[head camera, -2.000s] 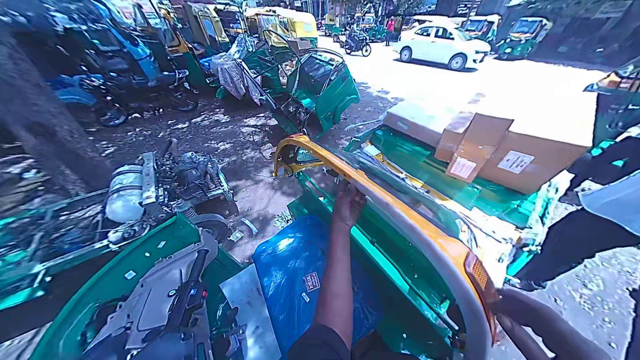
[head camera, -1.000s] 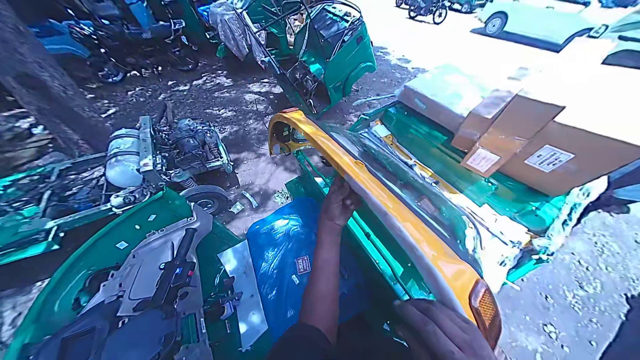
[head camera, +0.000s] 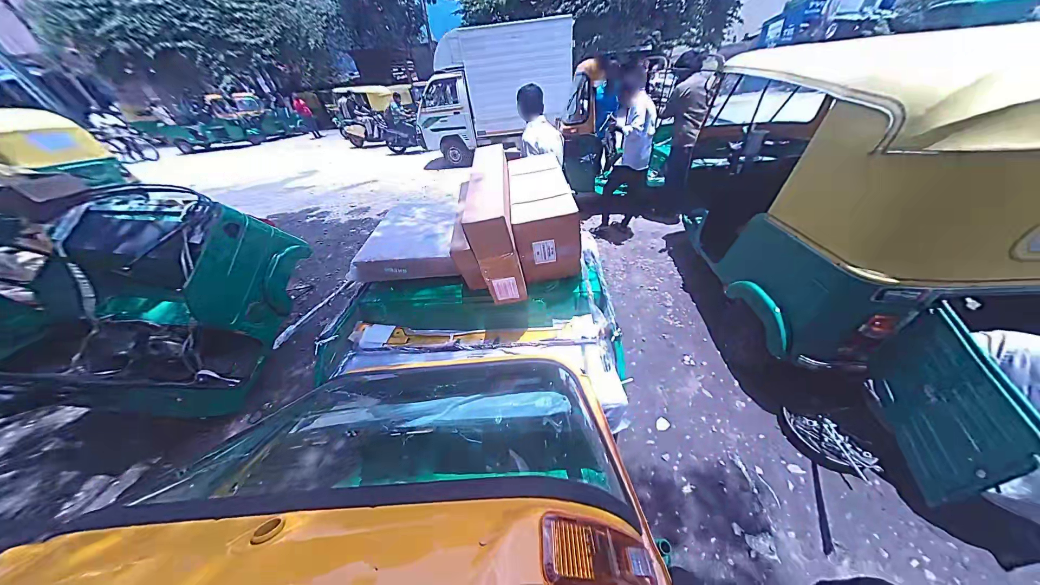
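Note:
Neither of my hands shows in the head view now. Right in front of me, along the bottom, is the yellow front panel (head camera: 382, 536) of an auto-rickshaw body, with an orange indicator lamp (head camera: 573, 551) at its right end. Above the panel a glass windshield (head camera: 455, 435) slopes away in a black seal. Past it stands a green vehicle body (head camera: 422, 302) with plastic wrapping, carrying cardboard boxes (head camera: 546, 236) and a flat carton (head camera: 406, 244).
A stripped green auto-rickshaw body (head camera: 252, 272) stands at left. At right are a yellow-topped auto-rickshaw (head camera: 918, 195), a green panel (head camera: 951, 406) and a round tray (head camera: 825, 443) of metal pieces. Several people stand near a white truck (head camera: 520, 81).
The view has swung up and to the right. Both my hands, which were at the yellow frame before, are out of view. The windshield and lamp now fill the foreground.

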